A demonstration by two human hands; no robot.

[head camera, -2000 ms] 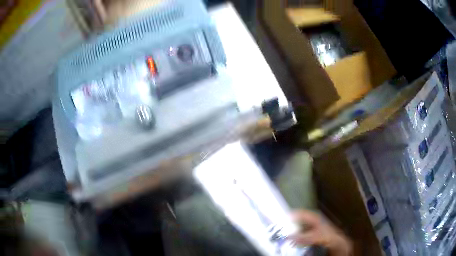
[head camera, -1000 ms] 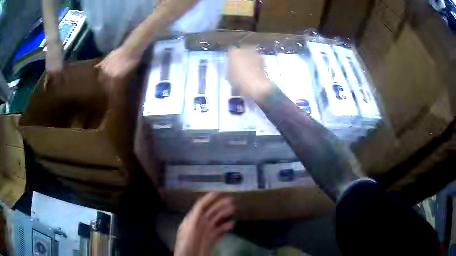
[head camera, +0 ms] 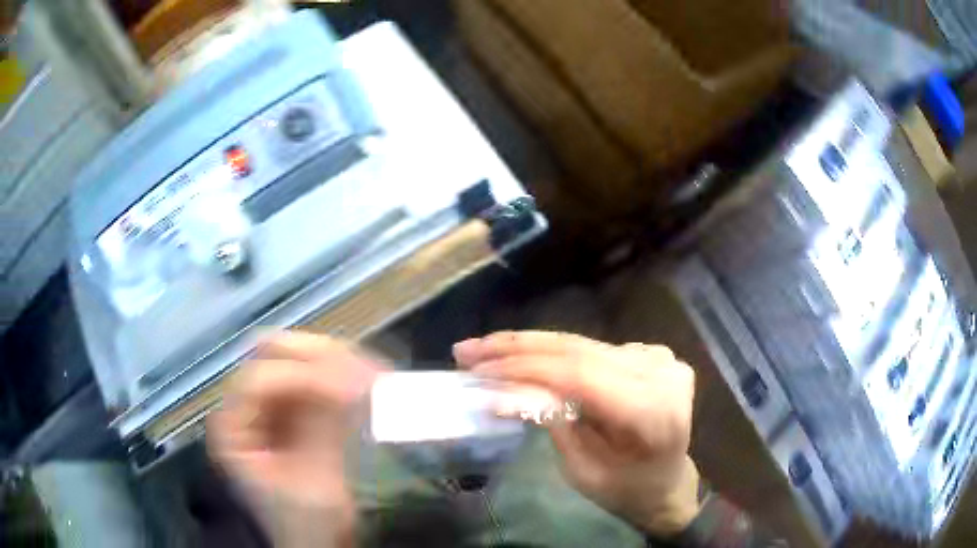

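A white retail box [head camera: 434, 407] is held in front of the sealer, its short white end towards me. Clear crinkled film shows at its right side. My right hand [head camera: 616, 417] grips it from the right. My left hand [head camera: 295, 428] is blurred at the box's left end; whether it grips the box or only touches its film cannot be told. The pale blue-grey heat sealer [head camera: 311, 225] stands behind my hands, with its long sealing jaw [head camera: 396, 289] along the near edge and a red lit switch [head camera: 237, 161] on the panel.
The large carton with rows of white boxes [head camera: 857, 246] stands at the right. A smaller brown carton [head camera: 611, 75] is at the top, right of the sealer's white base plate [head camera: 418, 107]. A blue item [head camera: 943, 107] shows at the upper right.
The view has swung from the large carton back to the sealer. My right hand has left the packed rows and now holds a box; my left hand has come up to it.
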